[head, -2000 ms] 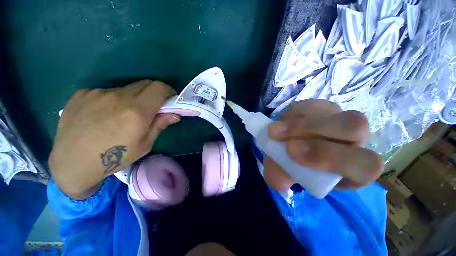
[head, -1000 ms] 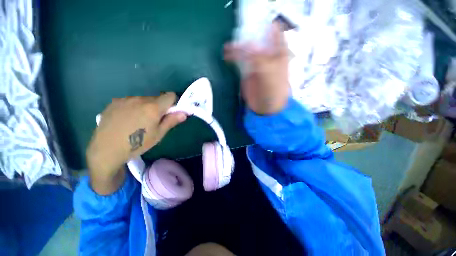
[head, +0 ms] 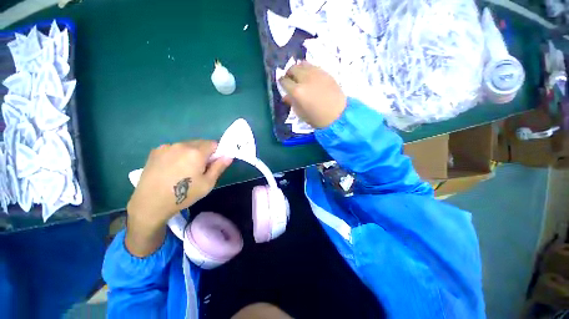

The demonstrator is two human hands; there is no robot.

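Note:
My left hand [head: 178, 187] is closed on the headband of the white cat-ear headphones [head: 270, 214] at the bench edge. One ear base [head: 238, 141] points up beside my fingertips, with small grey marks on its face. The pink-padded ear cups hang over my lap. My right hand [head: 314, 93] is at the left edge of the right parts tray [head: 296, 141], fingers bent down on white ear covers [head: 302, 119]. Whether it grips one cannot be told. The glue bottle [head: 223, 80] stands on the green bench top, its nozzle pointing up.
The left parts tray [head: 75, 124], blue-rimmed, is heaped with ear covers. A crinkled clear plastic bag [head: 430, 62] with white pieces lies over the right tray. Headphones with a round printed cup [head: 504, 76] lie right of it. Cardboard boxes [head: 471, 149] stand below right.
The glue bottle, held in my right hand two seconds ago, now stands on the bench. My right hand has moved to the right tray. The view shows more of the bench; my left hand still holds the headphones.

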